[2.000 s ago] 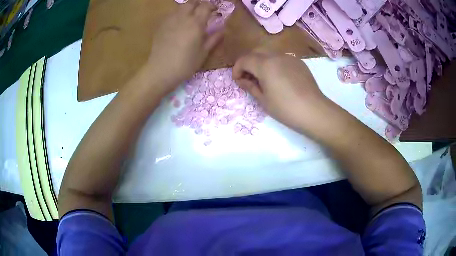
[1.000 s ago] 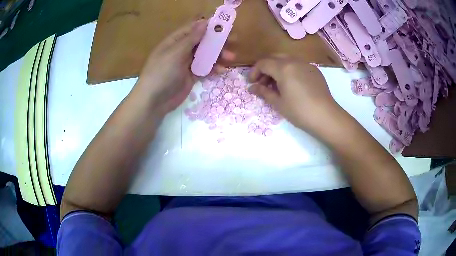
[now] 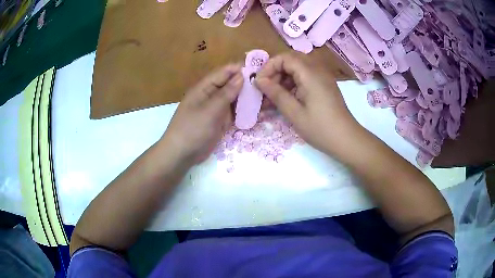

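Note:
A pink tab [image 3: 249, 106] stands upright above the discs, its printed end up and a dark punched hole below the print. My left hand [image 3: 209, 111] holds it by its left edge, with thumb and fingers. My right hand [image 3: 306, 100] has its thumb and index fingertips together at the right side of the hole; whether a small piece is between them is hidden. Small pink discs [image 3: 266, 142] lie in a loose heap on the white surface [image 3: 179, 209], just below the tab and partly behind the hands.
A large pile of pink tabs [image 3: 429, 81] covers the upper right. A few separate tabs [image 3: 236, 12] lie at the top centre on the brown board [image 3: 146, 59]. Yellow strips [image 3: 40, 163] run down the left. Crumpled clear plastic [image 3: 472, 217] is at the lower right.
My left hand has moved from the top of the board down to the centre, now with a tab. My right hand has come up against the tab's hole.

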